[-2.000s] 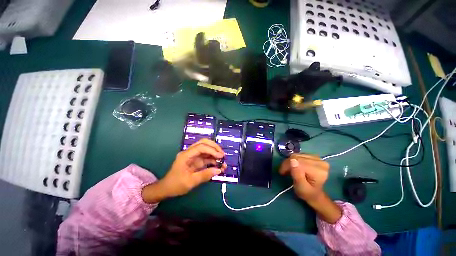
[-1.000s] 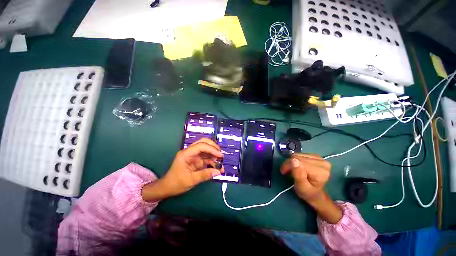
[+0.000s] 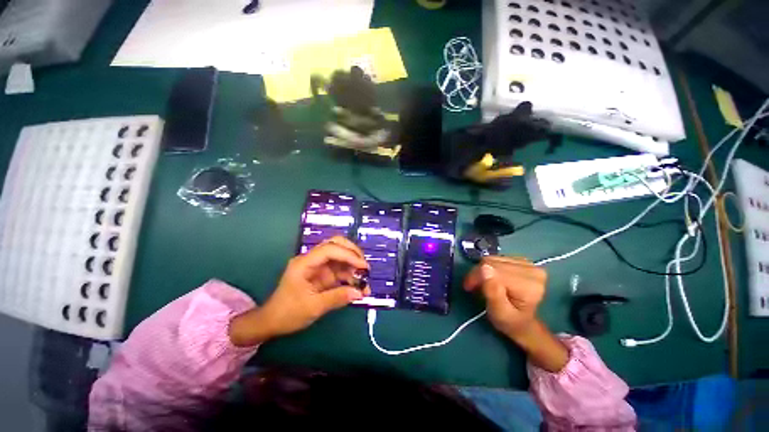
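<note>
My left hand [image 3: 308, 287] pinches a tiny dark round piece [image 3: 360, 278], likely a smart ring, between thumb and fingertips over the lower part of the phones. Three test phones lie side by side with purple-lit dark screens: the left phone [image 3: 327, 221] is partly hidden by my left hand, the middle phone [image 3: 381, 245] has a white cable at its bottom edge, and the right phone [image 3: 430, 257] shows lines of text. My right hand [image 3: 510, 295] is curled just right of the phones, below the charging dock [image 3: 481, 245]; whether its fingers hold anything cannot be seen.
A white tray [image 3: 59, 219] lies at left, another tray [image 3: 582, 76] at upper right. A bagged black disc [image 3: 212, 186], an idle phone [image 3: 190, 110], blurred black fixtures [image 3: 502, 139], a power strip [image 3: 590, 181], a spare black disc [image 3: 592, 314] and cables surround the phones.
The right phone's screen now shows lines of text on its lower part. The whole view has shifted slightly. Both hands keep about the same pose over the bench; the dark fixtures change shape in a blur.
</note>
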